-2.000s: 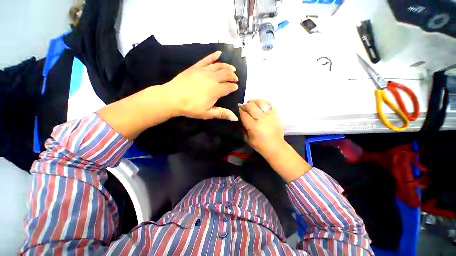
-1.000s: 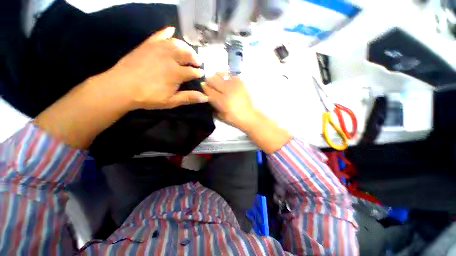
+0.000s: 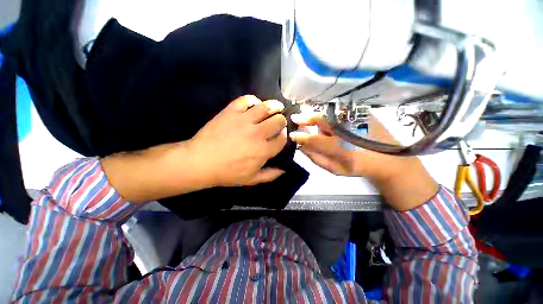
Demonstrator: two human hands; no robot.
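Observation:
A black soft garment (image 3: 178, 77) lies spread on the white table, left of and under the sewing machine head. My left hand (image 3: 247, 142) rests on the garment near its right edge, with fingers bent together against the cloth. My right hand (image 3: 333, 145) is at that same edge with thumb and fingertips pinching the cloth edge close to the needle area. The white sewing machine head (image 3: 345, 53) with blue stripes covers the upper right. The needle and presser foot are mostly hidden behind the head and my fingers.
Scissors with yellow and red handles (image 3: 478, 181) lie at the right, blades partly hidden by the machine. A ruled strip (image 3: 339, 203) runs along the table's front edge. Black cloth (image 3: 13, 136) hangs at the far left. A blue bin part (image 3: 351, 261) shows below the table.
The view has shifted, and the machine head now fills the upper right. The garment is spread wider to the left. My left fingers are more bent; my right hand stays at the cloth edge.

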